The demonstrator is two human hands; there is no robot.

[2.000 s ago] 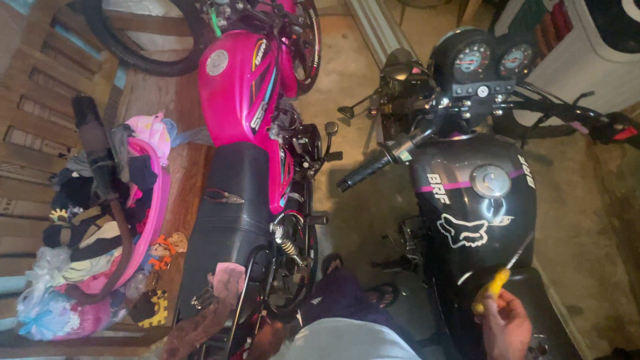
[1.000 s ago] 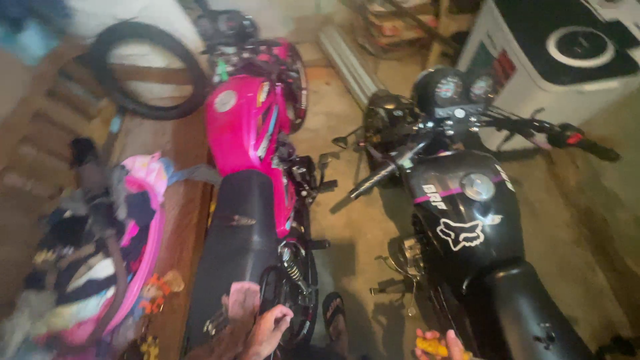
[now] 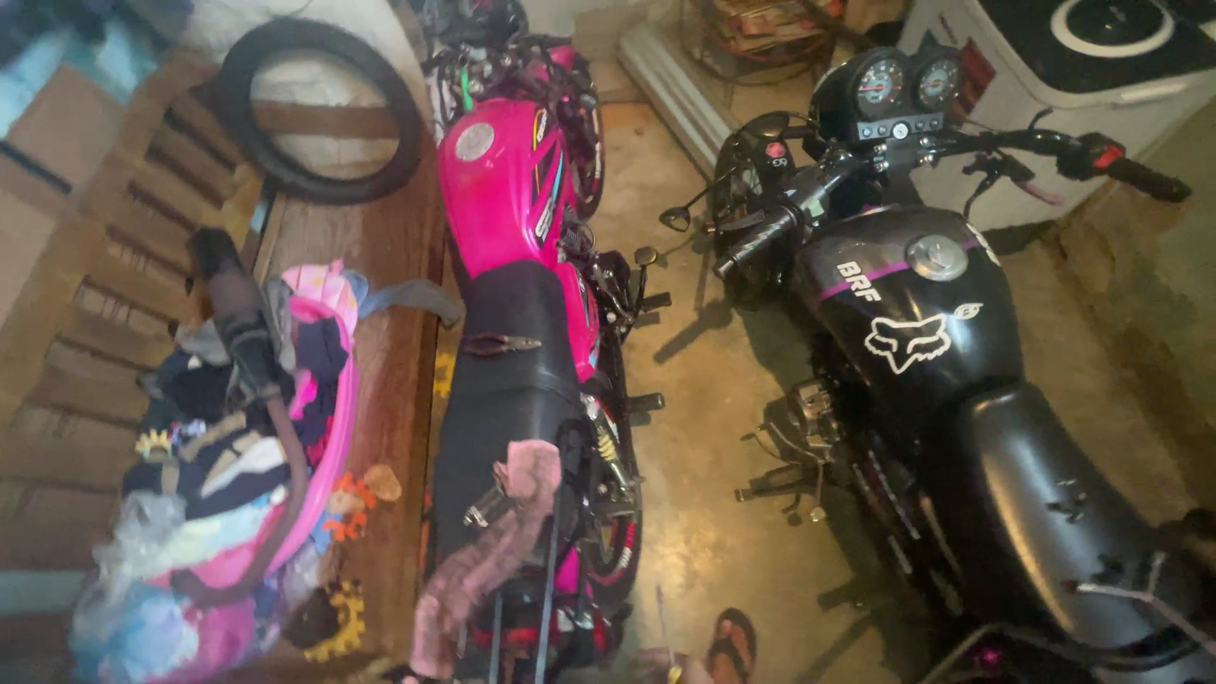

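At the bottom edge, a sliver of my right hand shows beside a yellow-handled screwdriver, its thin shaft pointing up; most of the hand is cut off. My left hand is out of view. Pliers lie across the black seat of the pink motorcycle. Further back on that seat are a pink cloth and a small metal part. To the right stands a black motorcycle; small dark parts and a branched metal tool rest on its seat.
A wooden bench at left holds a loose tyre, a pink basin of clothes and an exhaust-like pipe. A white appliance stands behind the black motorcycle. A sandalled foot is on the floor between the motorcycles.
The right hand with the yellow handle has moved from the lower right to the bottom middle. The left hand, near the pink cloth one second ago, has left the view.
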